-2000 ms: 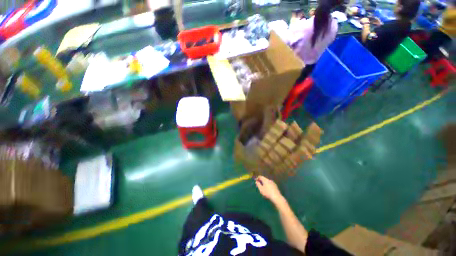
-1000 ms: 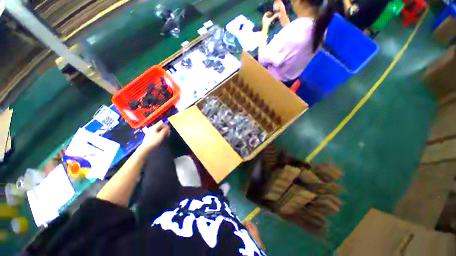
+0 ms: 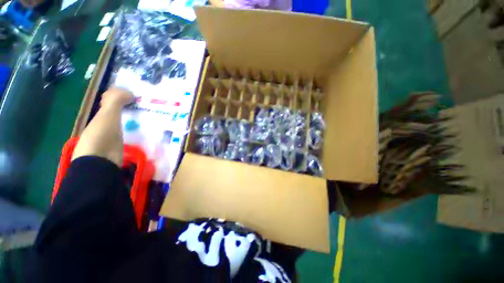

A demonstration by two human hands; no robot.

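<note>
My left hand (image 3: 115, 99) is over the bench, above the printed white sheet (image 3: 157, 102). Its fingers are curled and blurred, and I cannot tell if they hold anything. My right hand is not in view. The open carton (image 3: 276, 41) stands beside the bench with its flaps up. Bagged black units (image 3: 260, 138) fill the cells nearer me; several far cells of the cardboard dividers (image 3: 237, 94) hold no units. More bagged units (image 3: 146, 44) are heaped on the bench beyond my hand.
A red basket (image 3: 142, 177) lies partly under my left forearm. Bagged dark items (image 3: 57, 58) lie on the green line at the left. A ragged bundle of spare dividers (image 3: 411, 149) stands right of the carton, beside brown cardboard (image 3: 478, 166). A person's pink clothing (image 3: 257, 4) shows at the top.
The view has moved close over the carton and bench. My left hand has gone from beside the red basket to over the printed sheet. My right hand, seen two seconds ago, is out of view.
</note>
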